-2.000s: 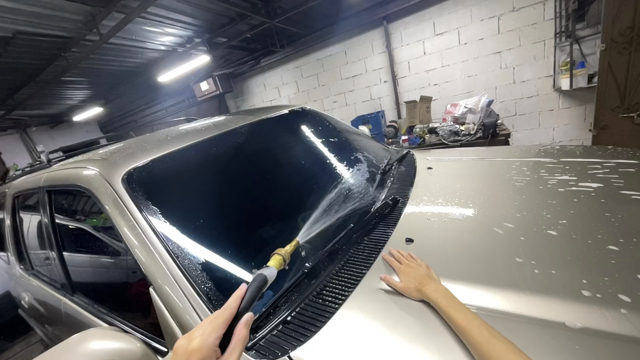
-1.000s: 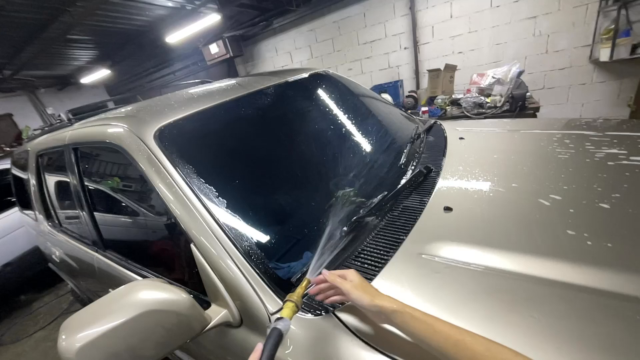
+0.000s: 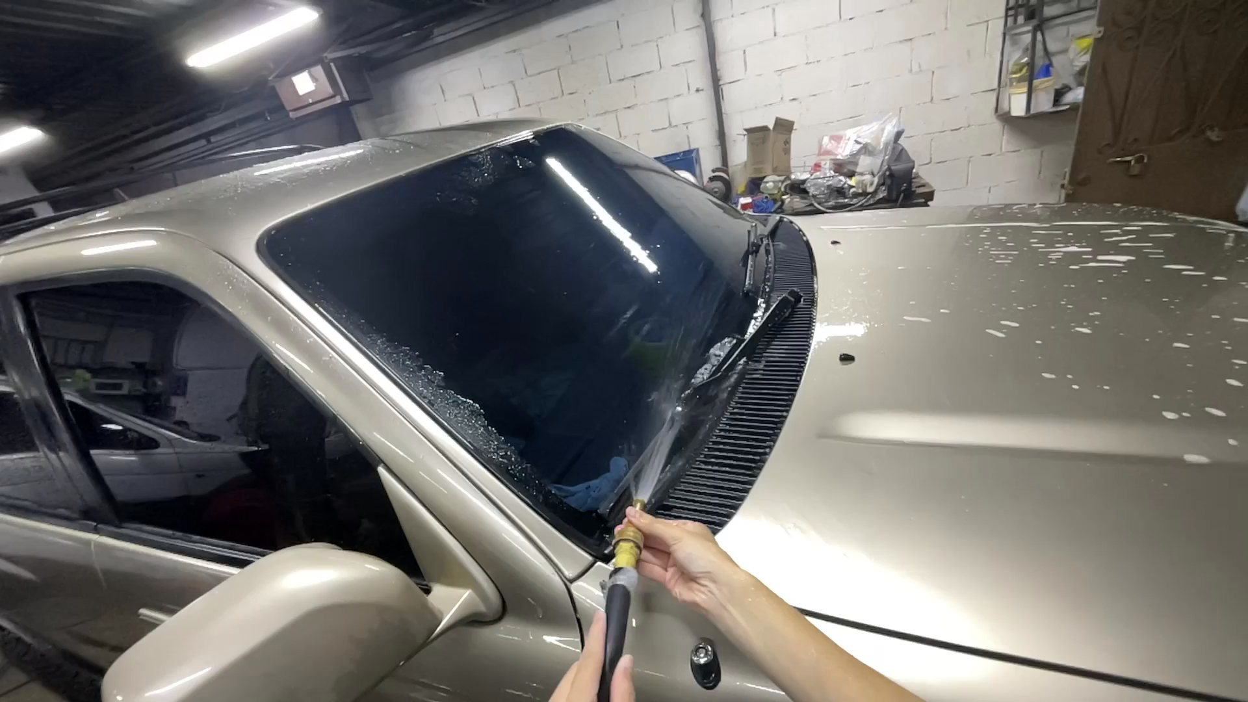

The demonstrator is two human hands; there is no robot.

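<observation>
My left hand (image 3: 592,673) is closed around a black hose (image 3: 615,624) at the bottom edge of the view. The fingers of my right hand (image 3: 680,558) grip the brass hose nozzle (image 3: 628,546) at the hose's end. A fan of water (image 3: 658,453) leaves the nozzle toward the lower part of the wet windshield (image 3: 487,273). Beside the spray lie the black wiper (image 3: 751,336) and the ribbed cowl grille (image 3: 751,429). A blue cloth, or its reflection, shows at the lower corner of the glass; I cannot tell which.
The side mirror (image 3: 273,624) juts out at lower left. To the right stretches the beige hood (image 3: 975,390), with foam spots on it. A cardboard box (image 3: 769,148) and cluttered items stand behind the car, by a white block wall (image 3: 634,68). A metal door (image 3: 1160,117) is at far right.
My right hand has gone from lying flat on the hood to holding the nozzle. The nozzle has moved from over the windshield to its lower corner, still spraying.
</observation>
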